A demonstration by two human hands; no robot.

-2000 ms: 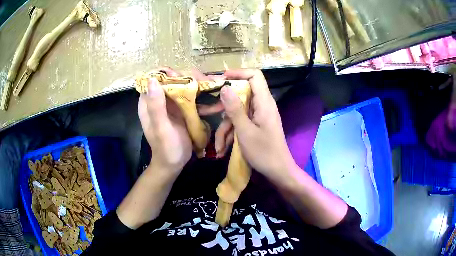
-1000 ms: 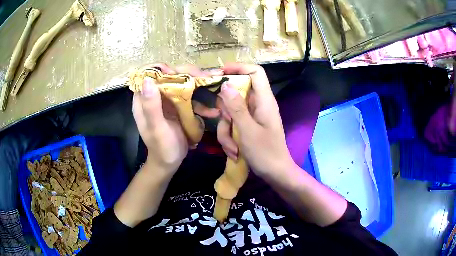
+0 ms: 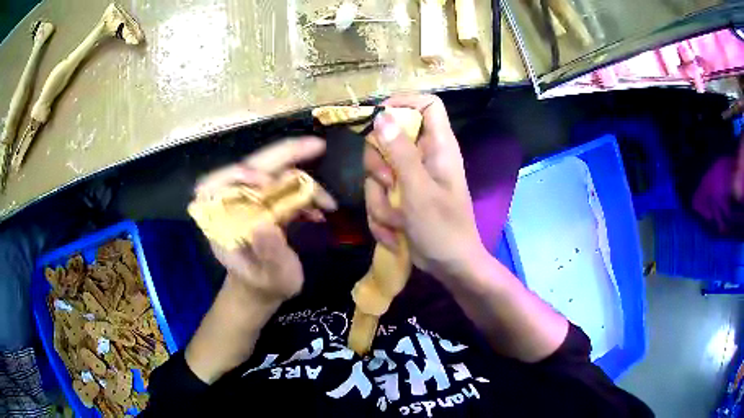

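Observation:
My left hand [image 3: 259,237] is blurred, with its fingers partly apart, and holds a tan moulded leg piece [image 3: 245,204] with its foot end toward the left. My right hand [image 3: 420,188] is shut around another tan leg piece [image 3: 382,282] that hangs down, its narrow end over my shirt. The foot end [image 3: 341,115] of this leg sticks out left past my right fingertips. A small black bit [image 3: 377,116] shows at my right thumb; I cannot tell if it is a tool or an insert. The two hands are apart.
Tan legs lie on the bench [image 3: 245,90] at left and upper right. A work plate [image 3: 359,41] with a small white piece is ahead. A blue bin [image 3: 140,269] of brown pieces is lower left, a blue bin [image 3: 630,286] lower right. A dark cable [image 3: 496,41] crosses the bench.
My left hand has moved down and away from my right hand, taking its leg piece with it. The two foot ends are now separated. My right hand still holds its leg in nearly the same place.

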